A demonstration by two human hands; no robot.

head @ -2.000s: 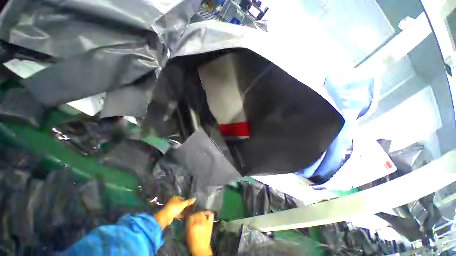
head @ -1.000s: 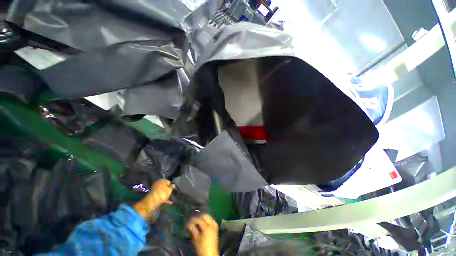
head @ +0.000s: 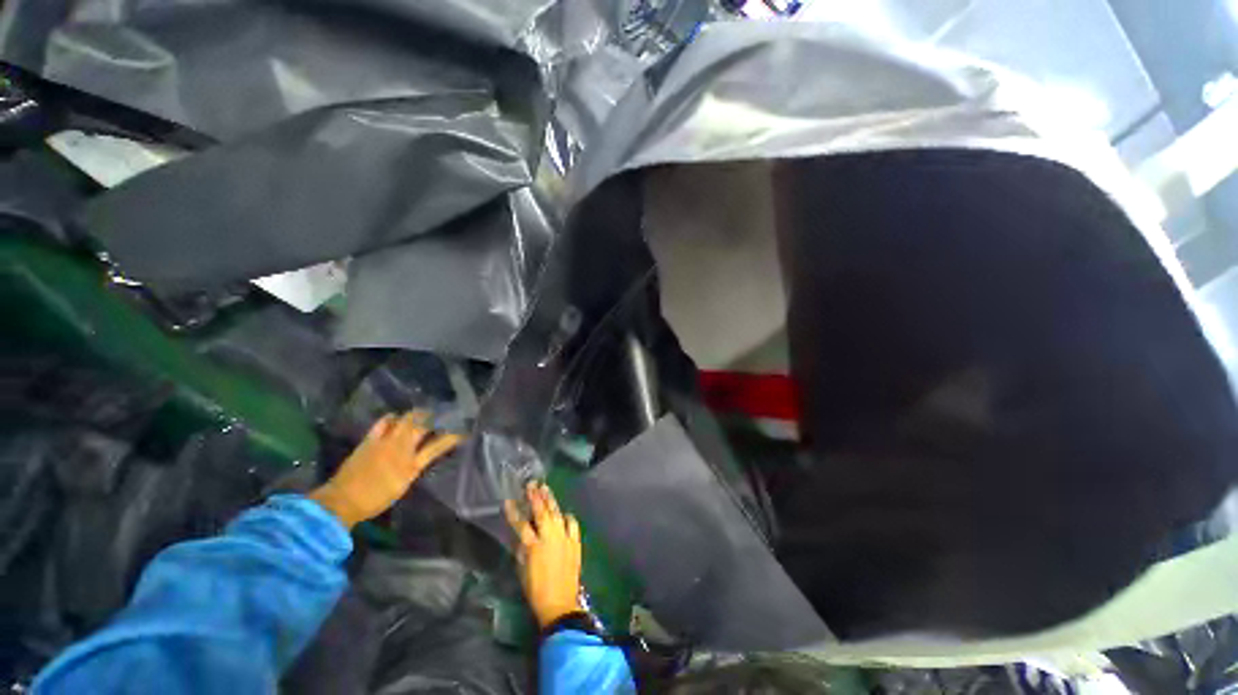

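A small poly bag, thin and shiny, lies between my two hands. My left hand is at its left edge, with fingertips on the film. My right hand is at its lower right edge, fingers bent over the film. The bag's contents cannot be made out. A large grey-black poly bag gapes open to the right of my hands. Inside it are a white-and-red item and a silvery rod or tube. A stiff grey flap hangs at its mouth.
More large grey bags lie at the upper left, with white papers beneath. Dark bags cover much of the lower left beside a green surface. A pale metal edge runs along the lower right.
The large open bag now fills more of the right side. My hands show higher and closer to its mouth, with the shiny bag between them. My left hand had been farther from my right.
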